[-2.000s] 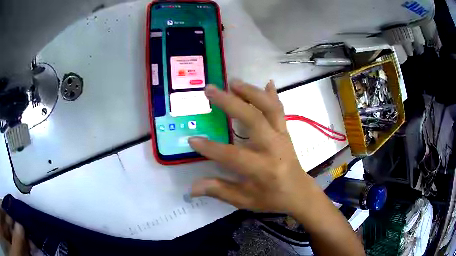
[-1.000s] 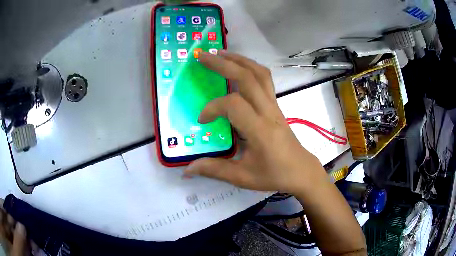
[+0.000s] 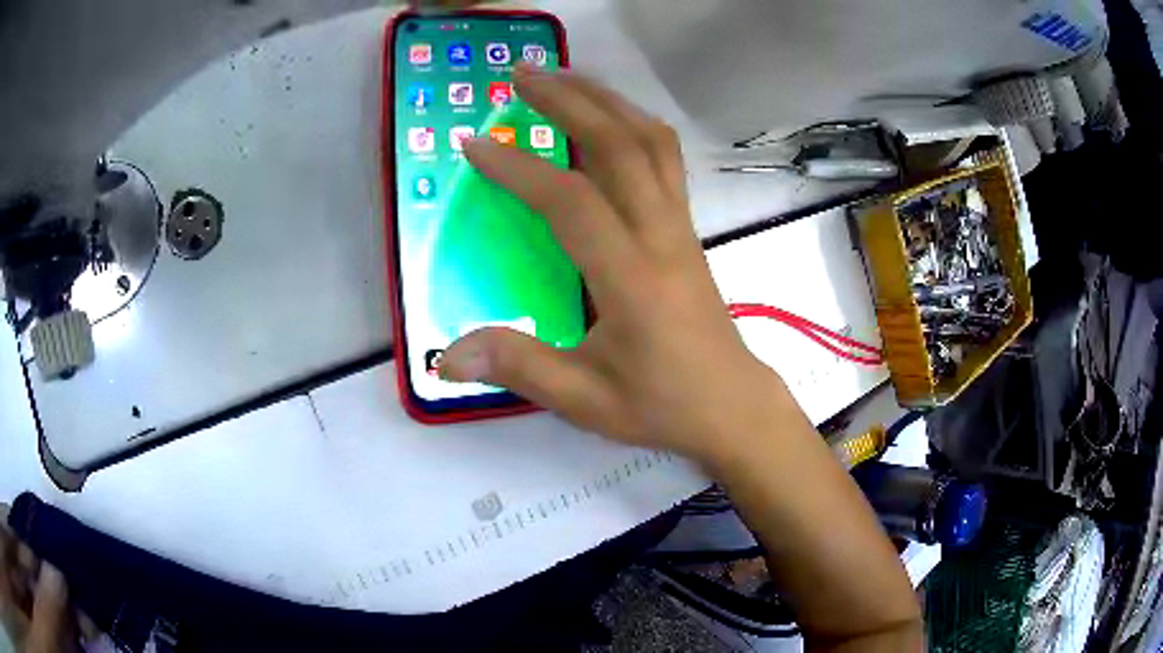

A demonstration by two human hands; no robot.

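Observation:
A large smartphone [image 3: 491, 255] in a red case lies face up on the machine bed, its screen green with rows of app icons. My right hand [image 3: 638, 293] is over its right part, fingers apart, thumb at the icons along the screen's bottom. It holds nothing. My left hand [image 3: 36, 593] is cut off at the lower left edge, by dark navy cloth [image 3: 255, 612]; its grip is unclear. A red cord [image 3: 810, 332] lies right of the phone, partly hidden by my right hand.
The sewing machine's off-white arm [image 3: 791, 64] spans the top, its needle area [image 3: 121, 242] at left. A slim silver tool [image 3: 842, 160] lies beyond the phone. A yellow box [image 3: 906, 319] of small metal parts stands at right. A ruler scale [image 3: 561, 517] runs along the table's front.
The phone screen went from open-app cards to the home screen with icons. My right hand has moved up and left over the screen, its thumb now on the bottom icons. My left hand has barely moved.

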